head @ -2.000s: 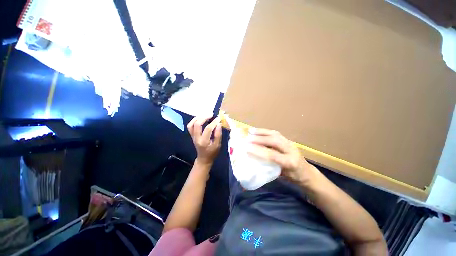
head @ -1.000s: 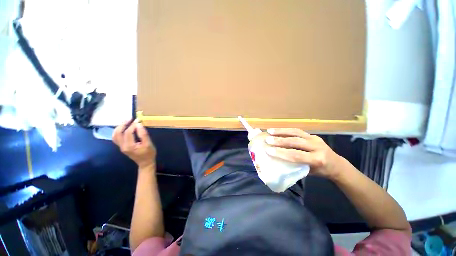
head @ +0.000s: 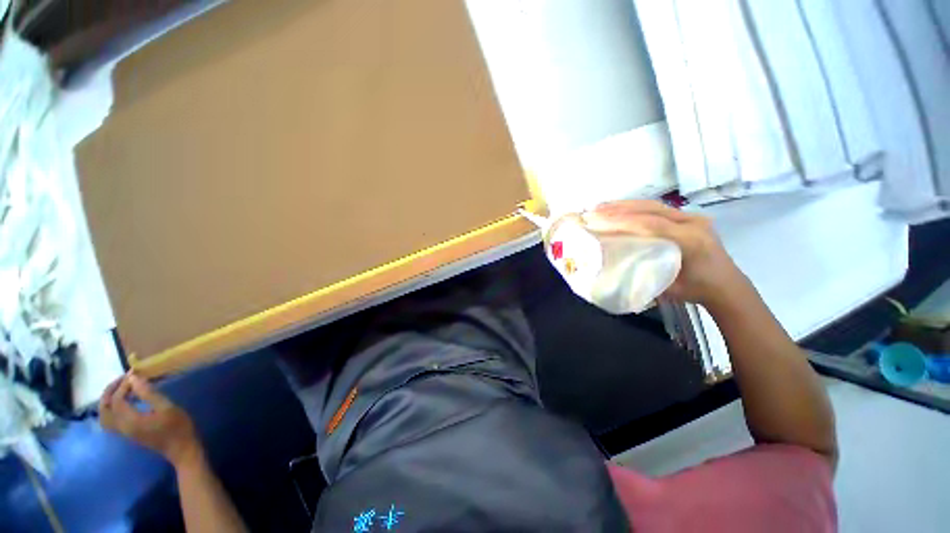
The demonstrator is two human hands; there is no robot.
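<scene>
A large brown panel [head: 302,156] with notched far corners lies on the table, with a yellow edge guide [head: 333,293] along its near edge. My right hand [head: 682,242] is closed around the white glue bottle [head: 620,269], held tilted, its nozzle at the panel's near right corner. My left hand [head: 146,411] is at the near left corner, its fingertips at the end of the yellow guide. Whether the left fingers pinch the guide or something thin cannot be told.
White strips [head: 36,239] lie tangled at the left. White sheets [head: 771,94] hang in layers at the far right. A turquoise round object [head: 902,363] is at the right edge. My dark apron [head: 469,458] is below the table's near edge.
The glue bottle in my right hand has moved along the near edge from the left corner, past the middle, to the right corner. My left hand stays at the left corner. The view has turned right.
</scene>
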